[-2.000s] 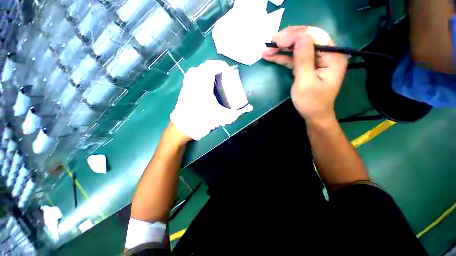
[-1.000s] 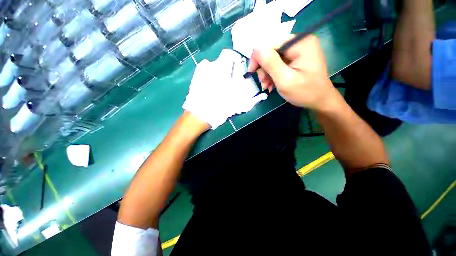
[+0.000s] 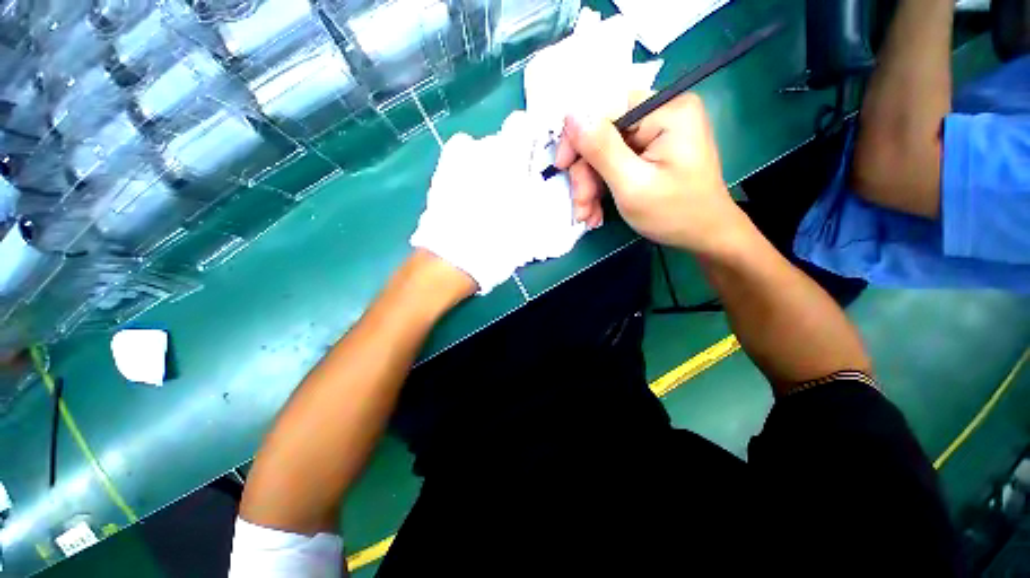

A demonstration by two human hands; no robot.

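Observation:
My left hand [image 3: 491, 209], in a white glove, is closed around a small white housing [image 3: 547, 152] near the bench edge. Most of the housing is hidden by the glove and my right fingers. My bare right hand [image 3: 661, 169] grips a thin black stick tool [image 3: 706, 73] like a pen. The tool's lower tip is at the housing in my left hand; its other end points up and right. A white wiping cloth [image 3: 582, 73] lies on the bench just beyond my hands.
A clear blister tray [image 3: 215, 113] with rows of pale units fills the upper left. A white pad [image 3: 141, 356] and a dark stick [image 3: 55, 435] lie on the green bench [image 3: 271, 305] at left. A neighbour's arm and blue sleeve [image 3: 988, 186] are at right, near a black device [image 3: 837, 40].
My right hand has come in from the right, bringing the tool's tip to the housing in my left hand. The view has shifted, so the tray and pad appear further left.

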